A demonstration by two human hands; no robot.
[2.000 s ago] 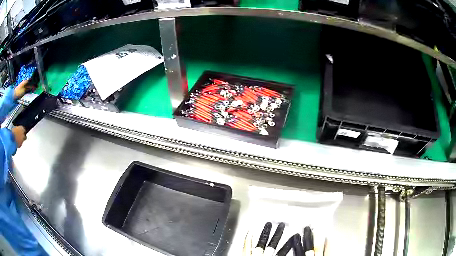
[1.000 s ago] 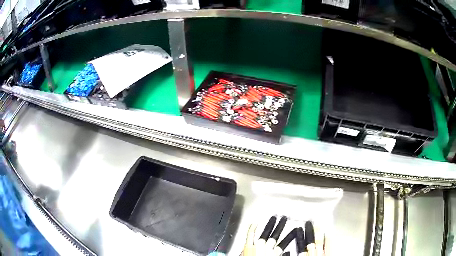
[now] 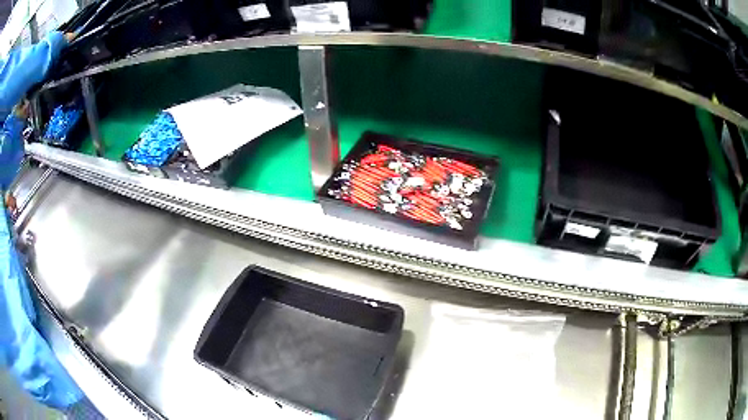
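Note:
Neither of my hands is in the picture. An empty black parts tray (image 3: 307,357) lies on the steel bench near the bottom centre. Right of it, a clear plastic bag (image 3: 496,353) lies flat on the steel; its lower end is cut off by the picture's edge. Behind them, on the green shelf, a second black tray (image 3: 394,222) holds rows of red cable leads (image 3: 369,185), with silvery ring terminals (image 3: 408,182) clustered among them.
A deep black bin (image 3: 627,213) stands on the shelf at right. A white printed sheet (image 3: 230,123) lies over blue parts (image 3: 156,141) at left. A chain track (image 3: 410,267) runs behind the bench. A person's blue sleeve (image 3: 20,328) shows at the left edge.
My hands, earlier over the plastic bag with black finger cots, are gone from the picture. The view has shifted slightly, and the neighbour's blue sleeve stands higher at left.

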